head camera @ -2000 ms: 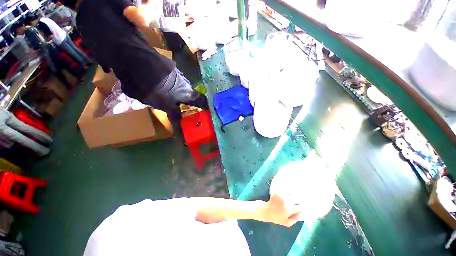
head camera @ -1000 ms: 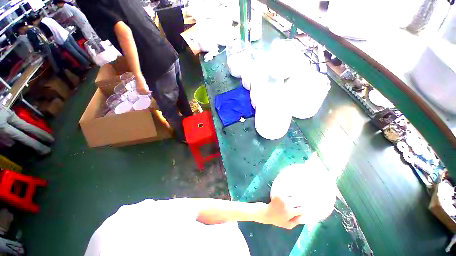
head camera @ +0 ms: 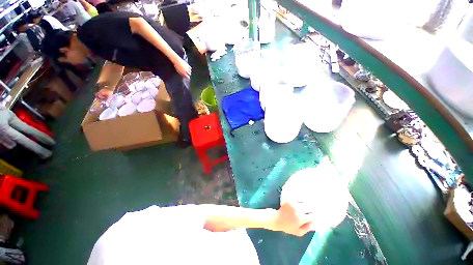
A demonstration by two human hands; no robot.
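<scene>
My left hand (head camera: pixel 294 219) reaches in from the lower left and grips the near side of a white housing (head camera: pixel 319 196) on the green benchtop (head camera: pixel 259 176). Glare turns the housing into a white blob, so its clear wall and my fingertips are hard to make out. My right hand is out of the picture. Farther along the bench stand more housings, one upright and white (head camera: pixel 282 116) and one tilted with a wide rim (head camera: pixel 329 106).
A spread blue cloth (head camera: pixel 242 107) lies left of the housings. A red stool (head camera: pixel 206 129) and an open carton (head camera: pixel 122 133) of housings stand on the floor, where a person in black (head camera: pixel 124 41) bends over. A green-framed shelf (head camera: pixel 384 72) overhangs loose hardware (head camera: pixel 407 135).
The person in black has bent down over the carton, which shows more housings. The wide-rimmed housing on the bench has shifted right and nearer. My left hand has barely moved.
</scene>
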